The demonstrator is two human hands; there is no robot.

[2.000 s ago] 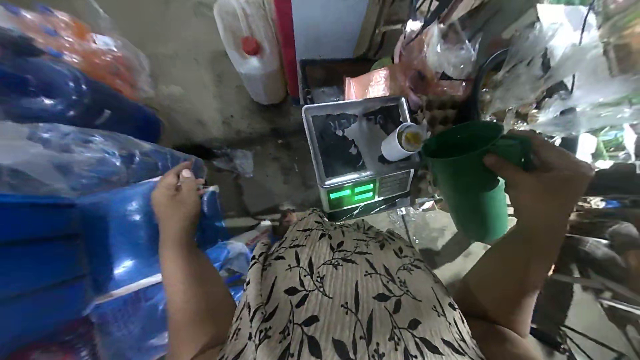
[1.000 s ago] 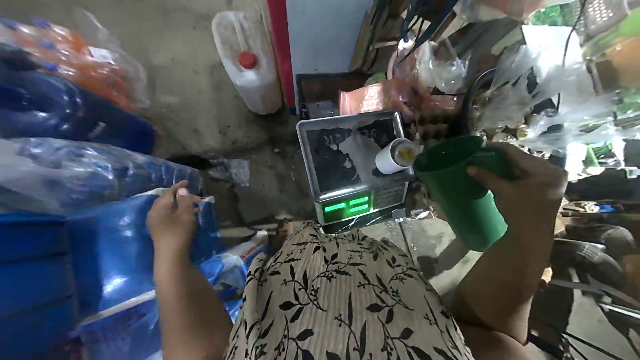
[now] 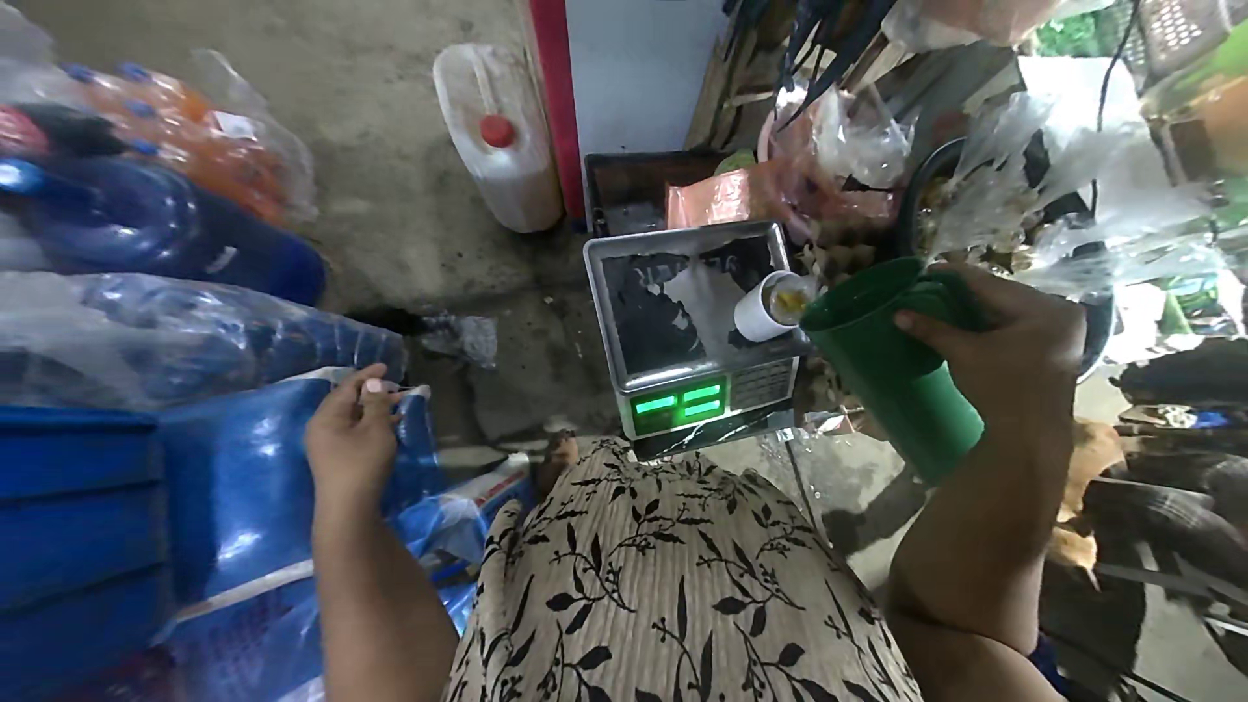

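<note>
My right hand (image 3: pixel 1014 341) grips the handle of a green plastic pitcher (image 3: pixel 882 361), which is tilted with its rim towards a small white cup (image 3: pixel 765 314). The cup, with something yellowish inside, stands on the metal tray of a digital scale (image 3: pixel 673 292), at the tray's right side. The scale's display (image 3: pixel 678 402) glows green. Whether liquid flows from the pitcher cannot be told. My left hand (image 3: pixel 356 429) is at the edge of a blue plastic-wrapped pack (image 3: pixel 249 478), thumb and fingertips close together; whether it pinches the wrap is unclear.
A white jug with a red cap (image 3: pixel 497 132) stands on the floor beyond the scale. Wrapped bottles of orange drink (image 3: pixel 185 127) and a large blue bottle (image 3: pixel 146 224) lie at the left. Behind the scale are a dark crate (image 3: pixel 634 171) and pink plastic bags (image 3: pixel 721 198); clear bags (image 3: pixel 1072 195) hang at the right.
Two seconds ago the green pitcher overlapped a second green shape at its lower end; now a single pitcher body shows. The pitcher remains tilted beside the cup.
</note>
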